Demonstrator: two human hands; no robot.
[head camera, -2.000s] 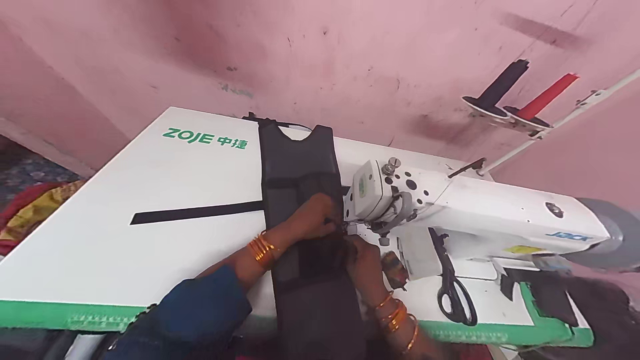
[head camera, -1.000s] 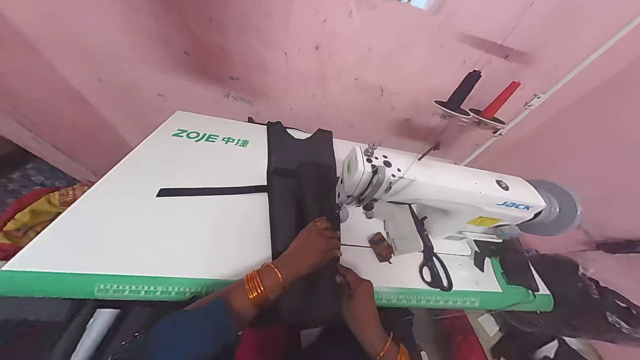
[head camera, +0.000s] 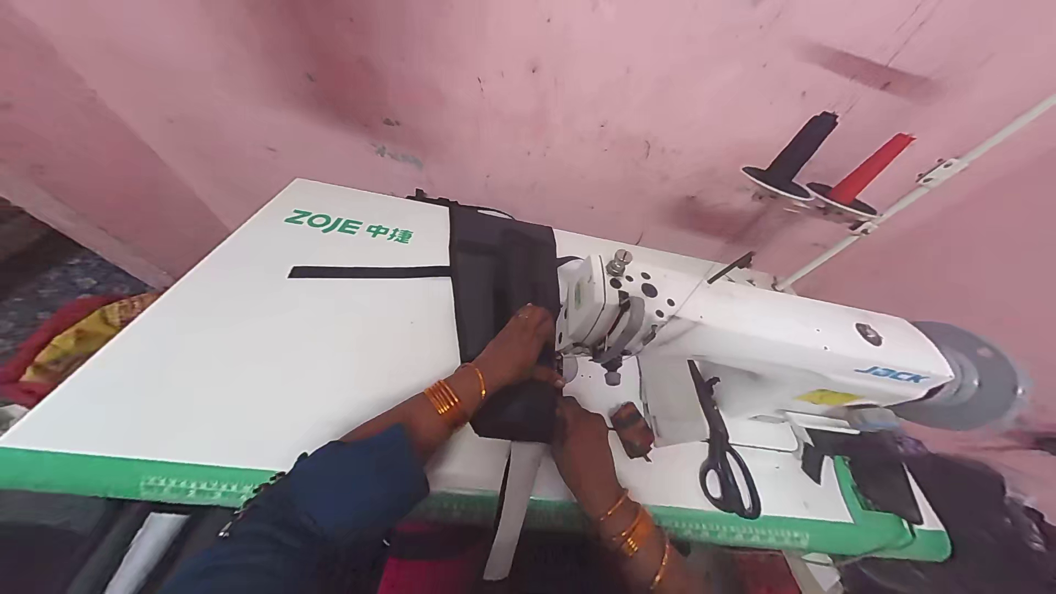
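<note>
A black fabric piece (head camera: 495, 289) lies lengthwise on the white sewing table (head camera: 330, 363), its right edge beside the needle area of a white Jack sewing machine (head camera: 792, 330). My left hand (head camera: 524, 342) presses on the fabric near the machine head. Just below it, my right hand (head camera: 582, 441) grips the fabric's lower right edge; its fingertips are partly hidden. A narrow black strap (head camera: 371, 271) extends left from the fabric, and a pale strip (head camera: 516, 511) hangs from its lower end over the table edge. The needle and presser foot cannot be made out clearly.
Black-handled scissors (head camera: 726, 462) lie right of my right hand, with a small brown object (head camera: 633, 429) between them. A black thread cone (head camera: 800, 157) and a red one (head camera: 874, 169) stand on a rack behind. Dark material (head camera: 965, 511) is at the right, against the table's corner.
The black fabric has moved away from me along the table, and its lower end with the pale strip now shows. My left hand is nearer the machine head than one second ago.
</note>
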